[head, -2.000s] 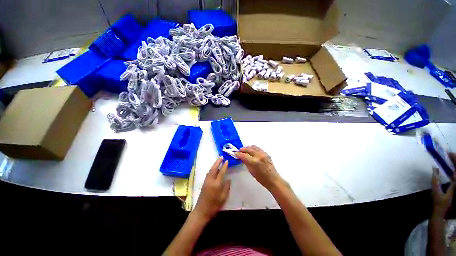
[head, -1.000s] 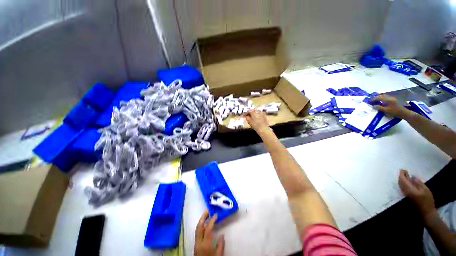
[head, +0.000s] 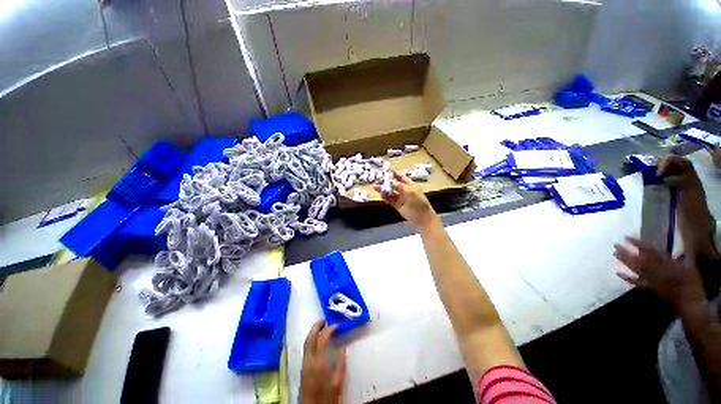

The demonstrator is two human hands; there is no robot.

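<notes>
A blue tray lies in front of me with a coiled white cable in its near end. My left hand is at the tray's near end, fingers apart, fingertips against its edge. My right hand reaches to the front edge of the open brown carton, its fingertips closed on a white charger piece. Many more white charger pieces lie in the carton. A second blue tray, with no cable in it, lies left of the first.
A large heap of white cables and blue tray stacks are at the left. A closed carton and a black phone are nearer. Printed sleeves lie at the right, beside another person's hands. A yellow strip is at the near edge.
My right hand has left the cable in the tray and reached to the carton, where it now grips a charger piece. My left hand stays by the tray. The view has turned right.
</notes>
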